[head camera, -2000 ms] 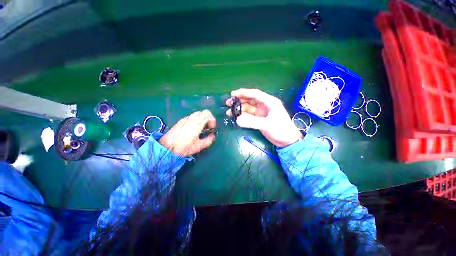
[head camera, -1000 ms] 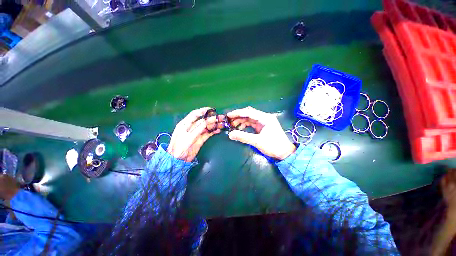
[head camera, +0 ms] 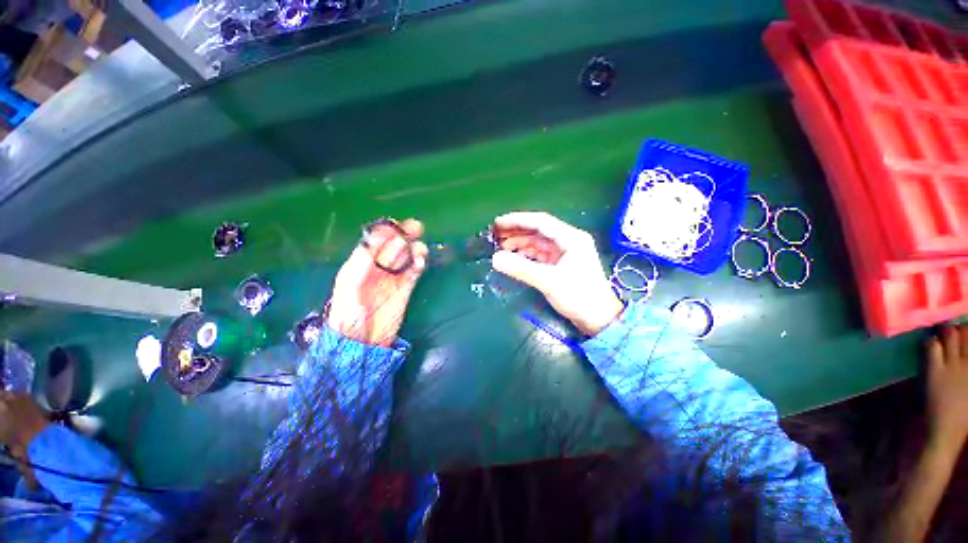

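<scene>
My left hand [head camera: 374, 281] is raised over the bench, palm up, and holds an open dark metal ring [head camera: 390, 245] at its fingertips. My right hand [head camera: 552, 265] is to the right of it, thumb and fingers pinched on a small dark round body [head camera: 491, 240], mostly hidden and blurred. The two hands are apart. A blue pen-like tool [head camera: 550, 331] lies on the green bench [head camera: 467, 392] below my right hand, partly hidden by my sleeve.
A blue box [head camera: 725, 182] of white rings stands right, with metal rings [head camera: 752, 256] beside it. Red trays [head camera: 902, 159] are far right. Left are dark round bodies [head camera: 228, 239], a black dish [head camera: 193, 371], a green roll [head camera: 246, 336] and a metal post [head camera: 96, 288]. Other people's arms show at both sides.
My left hand has moved left, away from my right hand, and turned up, with an open ring now showing at its fingers. My right hand keeps its pinch. The view has shifted slightly.
</scene>
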